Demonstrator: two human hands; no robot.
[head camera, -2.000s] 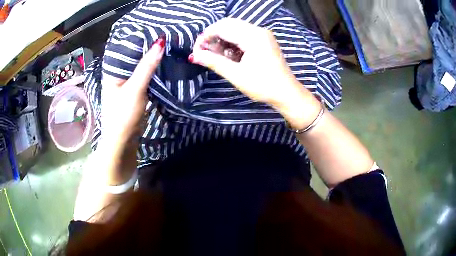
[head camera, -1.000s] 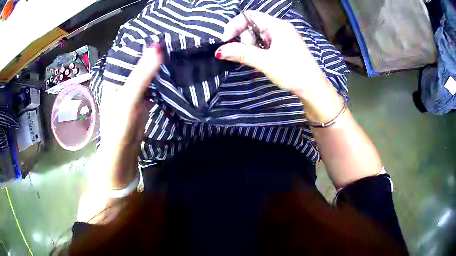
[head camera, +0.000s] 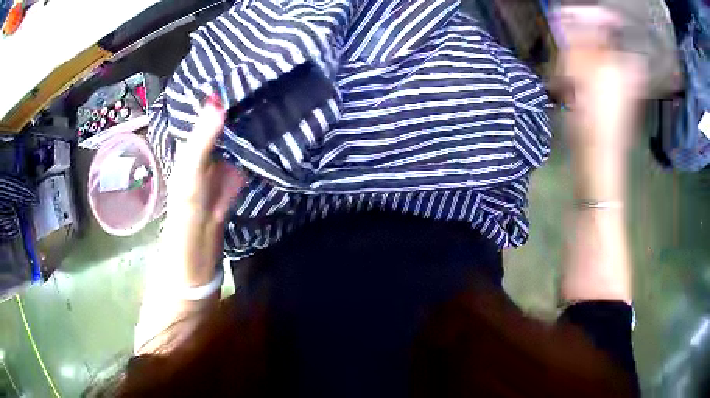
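Observation:
A dark striped garment (head camera: 436, 116) lies bunched across the lap. A solid black piece (head camera: 284, 105) without stripes lies on it, left of the middle. My left hand (head camera: 202, 163) holds the garment at the left edge of the black piece, with the thumb on top and the other fingers hidden under the cloth. My right hand (head camera: 595, 54) is away from the garment at the upper right, over the grey-brown board. It is blurred by motion, so its fingers and anything in them cannot be made out.
A round pink basket (head camera: 123, 184) with scraps stands at the left, below a tray of small round items (head camera: 105, 116). A white-topped table (head camera: 47, 47) is at the upper left. A grey-brown board (head camera: 662, 70) and a denim garment (head camera: 691, 140) are at the upper right.
My right hand has left the black piece and moved far right; the dark scissors seen in it earlier cannot be made out. The black piece now lies tilted and more exposed. My left hand stays on the garment.

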